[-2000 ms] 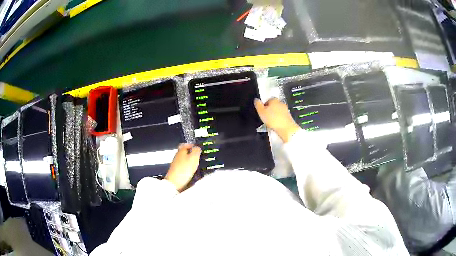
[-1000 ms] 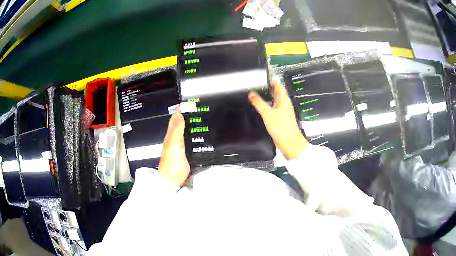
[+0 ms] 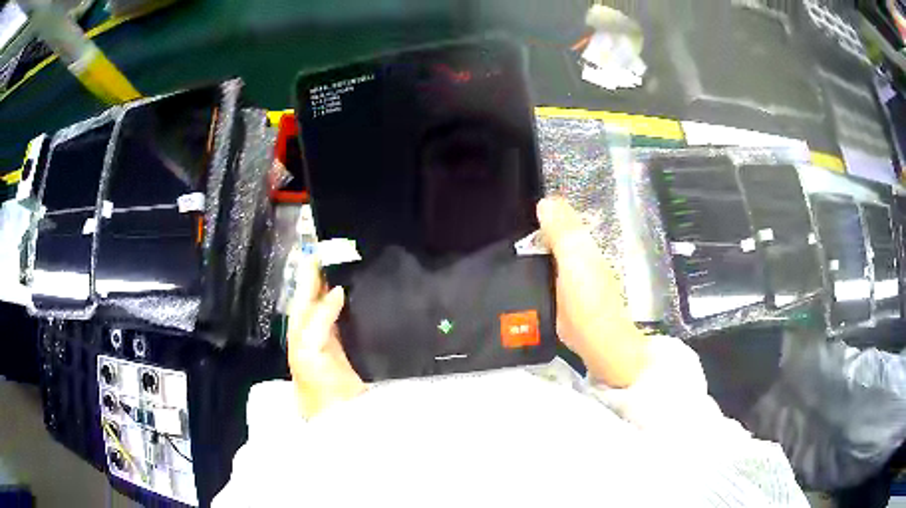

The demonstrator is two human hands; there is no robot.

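Note:
A black tablet [image 3: 427,189] is held up close in front of me, above the trays. Its dark screen shows small white text at the upper left, faint red text near the top, a small green mark low down and an orange-red square at the lower right. White tabs stick out at both side edges. My left hand [image 3: 323,342] grips its lower left edge. My right hand [image 3: 586,288] grips its right edge. A speckled foam tray [image 3: 581,169] shows a bare pocket to the right, partly hidden behind the tablet.
Foam trays with dark tablets [image 3: 159,179] stand at the left. More tablets [image 3: 710,238] lie in trays at the right. A red bin [image 3: 289,159] is partly hidden. A white fixture [image 3: 147,422] is lower left. Paper slips [image 3: 611,50] lie across the belt. Another person's pale sleeve [image 3: 834,397] is at the right.
The tablet with the green text list is out of my hands. Both hands now hold a tablet with white text and an orange-red square. The view has shifted left.

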